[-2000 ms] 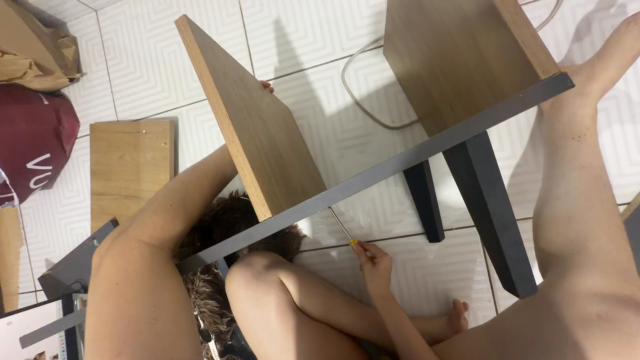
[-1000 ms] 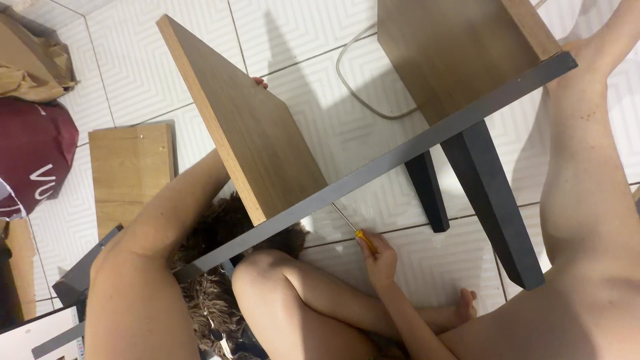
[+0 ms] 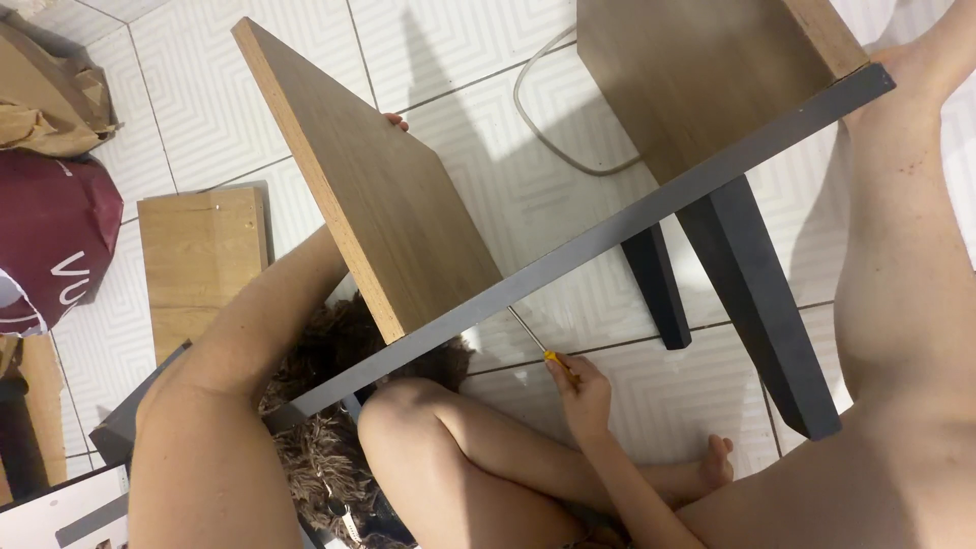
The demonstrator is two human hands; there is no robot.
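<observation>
A wood-grain panel [image 3: 381,198] stands against a long dark-grey board [image 3: 526,282], seen edge-on. My left hand [image 3: 396,121] grips this panel's far edge; only fingertips show, the rest is hidden behind it. Below the board, my right hand [image 3: 583,393] holds the yellow handle of a screwdriver [image 3: 530,329]. Its metal shaft slants up to the board's underside near the panel; the tip is hidden. A second wood-grain part [image 3: 701,76] stands against the board at right. Black tapered legs [image 3: 762,320] extend from the board's other side.
A loose wooden board [image 3: 202,267] lies on the tiled floor at left, by a maroon bag [image 3: 53,236] and brown paper [image 3: 53,99]. A pale cable [image 3: 534,122] curves behind the assembly. Brown shaggy fur-like material [image 3: 328,457] lies beside my bent leg.
My right hand's hold on the screwdriver has shifted, and more of the yellow handle shows than two seconds ago. My left fingertips remain at the panel's edge.
</observation>
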